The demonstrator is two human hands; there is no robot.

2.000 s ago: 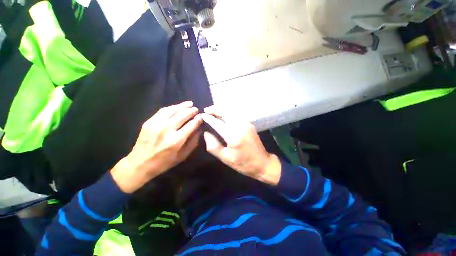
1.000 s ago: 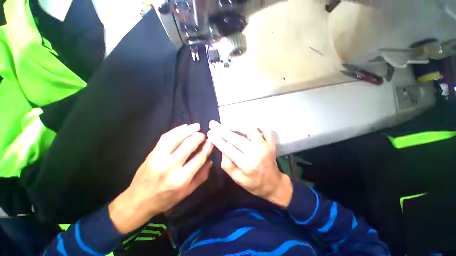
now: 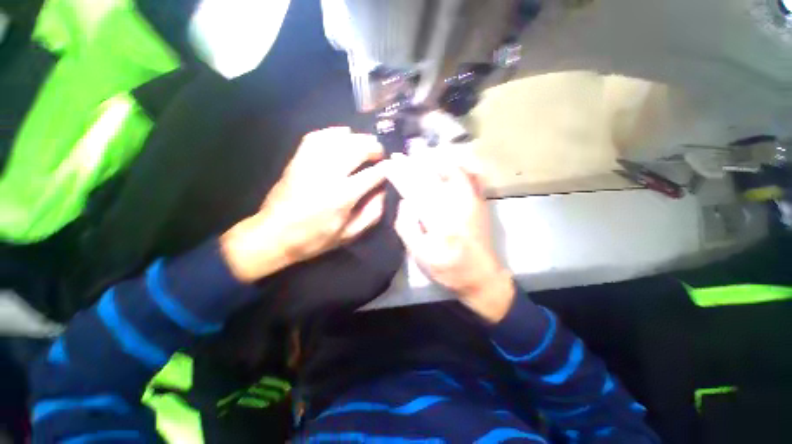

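The black fabric garment piece (image 3: 234,130) lies on the machine bed and hangs down over the lap. My left hand (image 3: 326,199) rests on it with bent fingers just in front of the presser foot (image 3: 386,126). My right hand (image 3: 447,217) is beside it at the fabric's right edge, below the knurled knob. Both hands hold the fabric edge between their fingertips, close together. The frame is blurred, and the hands hide the edge and the stitching line.
The grey-white machine head (image 3: 408,43) stands above the hands. Dark red thread snips (image 3: 653,179) lie on the machine bed (image 3: 599,238) at right. Neon green panels (image 3: 95,104) are at upper left. Black-and-neon garments (image 3: 738,295) hang at right.
Both hands have moved up, with the fabric, close to the presser foot. The view has shifted, so the machine head shows larger. The long straight fabric edge is now mostly covered.
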